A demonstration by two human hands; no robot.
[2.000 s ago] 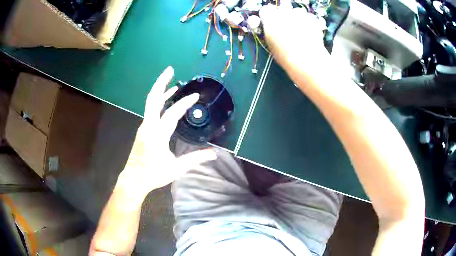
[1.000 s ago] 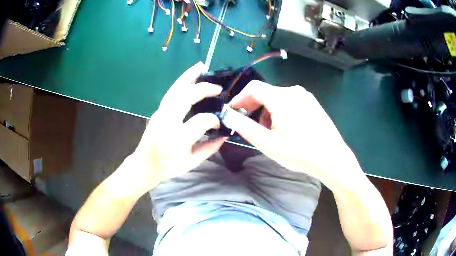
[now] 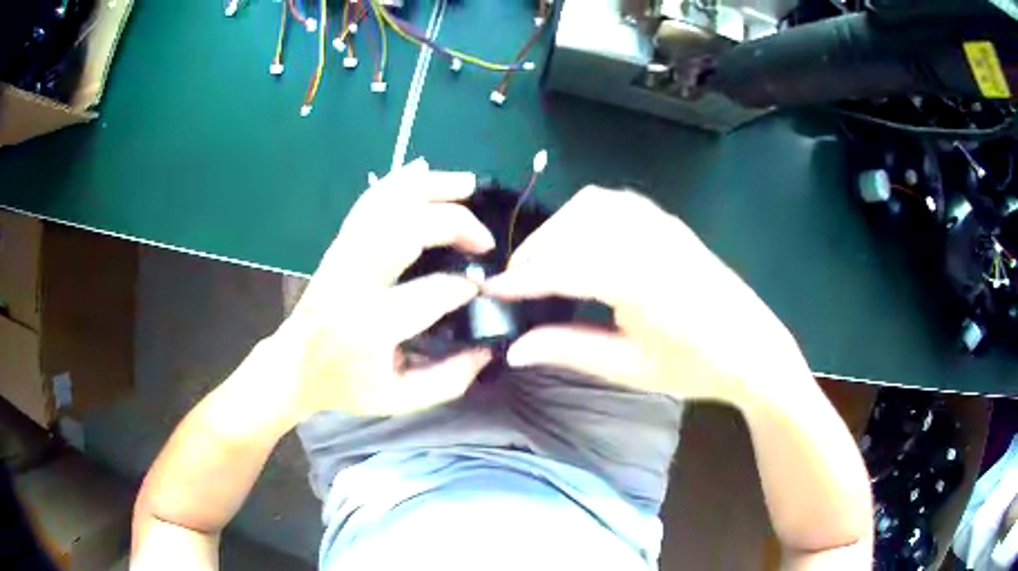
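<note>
A round black housing [image 3: 430, 335] is at the bench edge, mostly hidden by my hands. My left hand [image 3: 374, 290] grips its left side, with the fingertips near its middle. A small silvery-white motor [image 3: 491, 319] is at the housing's middle. My right hand [image 3: 636, 296] holds the motor from the right between thumb and fingers. Its thin lead sticks up beyond my fingers and ends in a small white plug [image 3: 541, 162]. The fingertips are blurred, and how far the motor sits in the housing cannot be told.
Motor leads with white plugs [image 3: 380, 85] lie at the back. A pale metal screw feeder [image 3: 608, 67] and a black power driver [image 3: 826, 61] are at the back right. Black housings [image 3: 960, 240] are heaped right. An open carton [image 3: 84, 95] is at the far left.
My right hand came from the motor pile to the housing, now with a motor. My left hand has closed on the housing. Since the last frame the motor has turned and the fingers have shifted.
</note>
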